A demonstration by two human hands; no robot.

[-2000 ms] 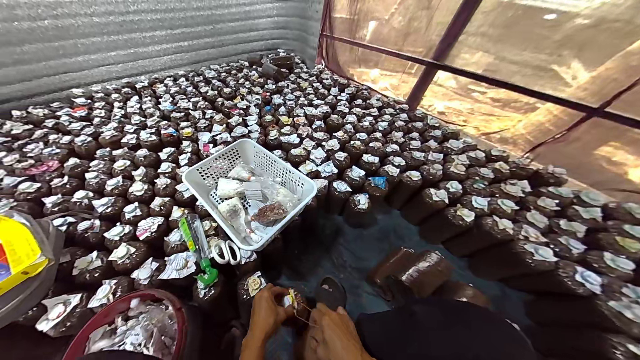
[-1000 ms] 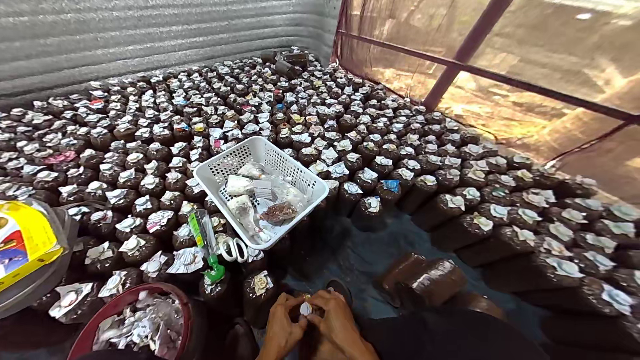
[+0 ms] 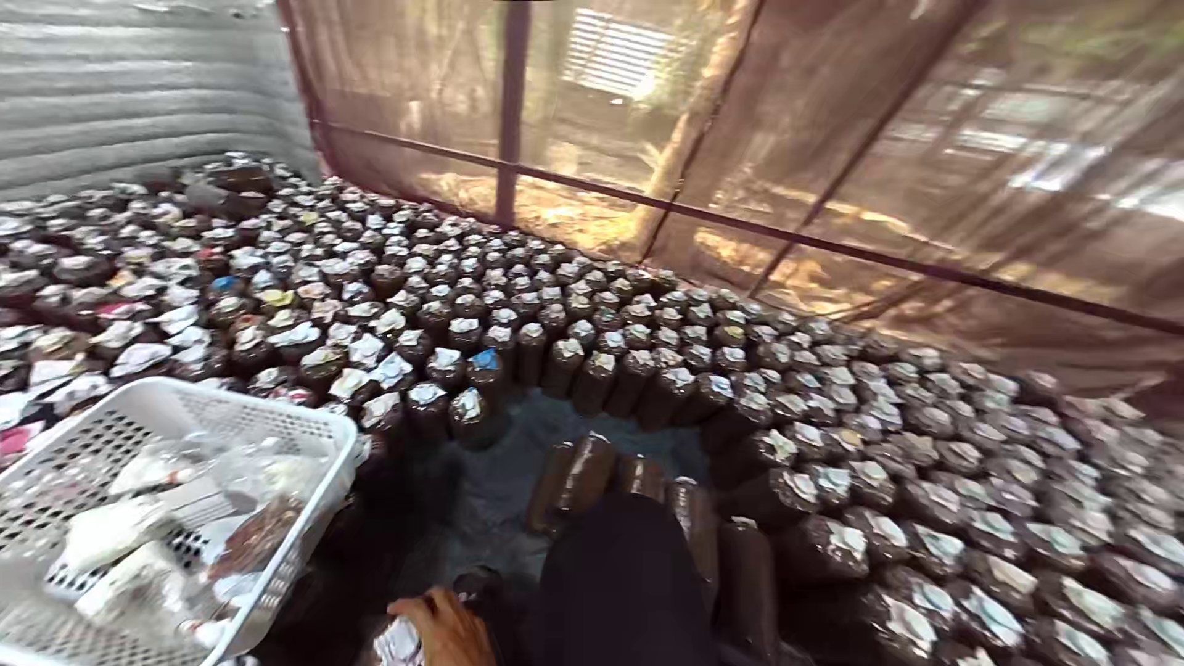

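My right hand [image 3: 447, 631] is at the bottom edge, left of centre, its fingers curled on the white paper top [image 3: 400, 642] of a dark bag. That bag's body is mostly cut off by the frame. My left hand is out of view. A white perforated plastic basket [image 3: 347, 444] stands to the left, holding clear plastic bags of pale material [image 3: 116, 532] and one of reddish-brown material [image 3: 262, 538]. Beyond it, filled cylindrical grow bags with paper tops [image 3: 469, 407] stand upright in dense rows.
Several brown filled bags [image 3: 587, 472] lie around my dark-clothed knee [image 3: 624, 583] on a dark floor sheet [image 3: 518, 453]. More paper-topped bags [image 3: 823, 546] lean at the right. A ridged silvery wall [image 3: 148, 102] and brown mesh screen [image 3: 592, 120] with dark bars stand behind.
The view has swung right and up. Both hands were together at a bag top before; now only my right hand shows. The red tub and green-labelled item have left view.
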